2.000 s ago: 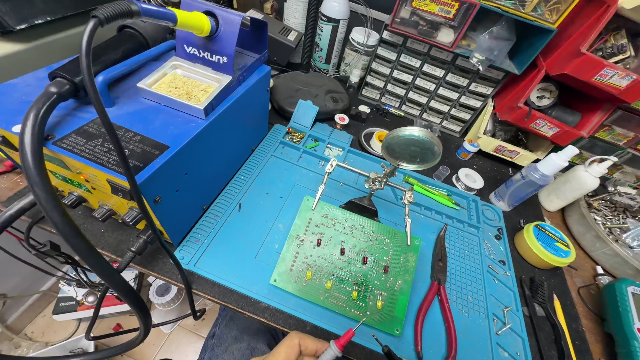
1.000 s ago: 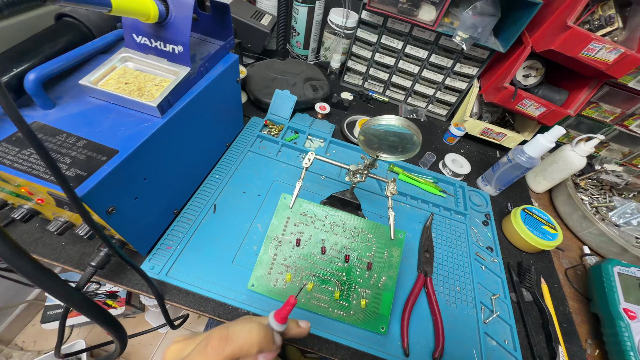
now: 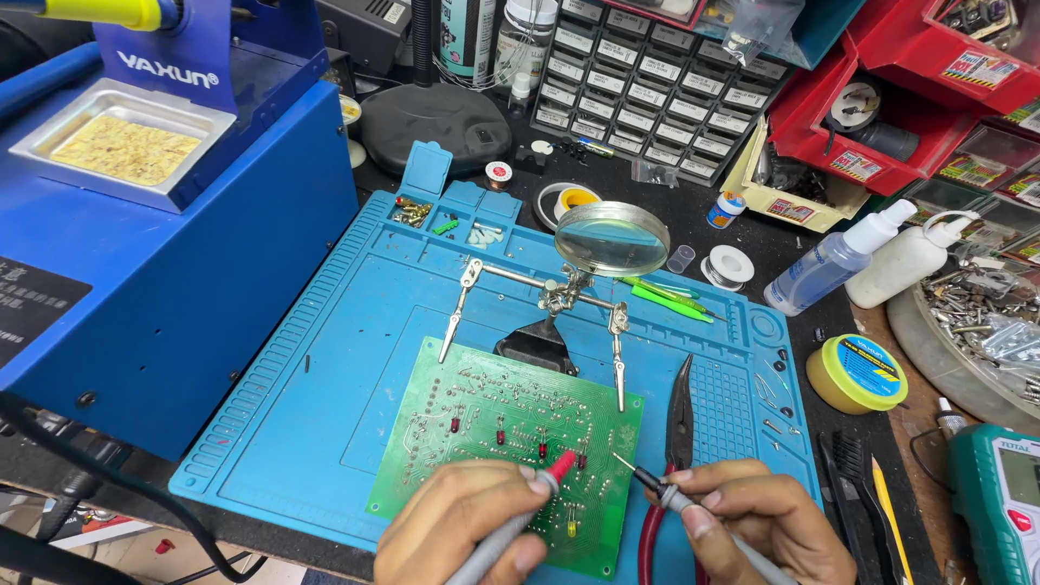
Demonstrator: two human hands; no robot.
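Note:
My left hand (image 3: 467, 516) grips a grey test probe with a red tip (image 3: 561, 467), held over the lower middle of a green circuit board (image 3: 431, 455). Whether its point touches the board I cannot tell. In my right hand (image 3: 756, 512) is a grey test probe with a black collar (image 3: 650, 479); its bare metal needle points up and left over the board's right edge. Red and yellow LEDs stand on the board. Two alligator clips of a helping-hands stand (image 3: 561, 296) reach the board's upper edge. Red-handled long-nose pliers (image 3: 681, 422) lie partly behind my right hand.
A blue silicone mat (image 3: 325, 406) lies under the board. A blue soldering station (image 3: 268, 219) with a sponge tray (image 3: 122, 146) stands left. The magnifier (image 3: 612, 238) rises behind the board. Right are bottles (image 3: 837, 260), a yellow tub (image 3: 857, 374), brushes (image 3: 849, 479) and a teal multimeter (image 3: 995, 496).
My right hand has come into view with the black probe. My left hand, with the red probe, has moved right across the lower part of the board.

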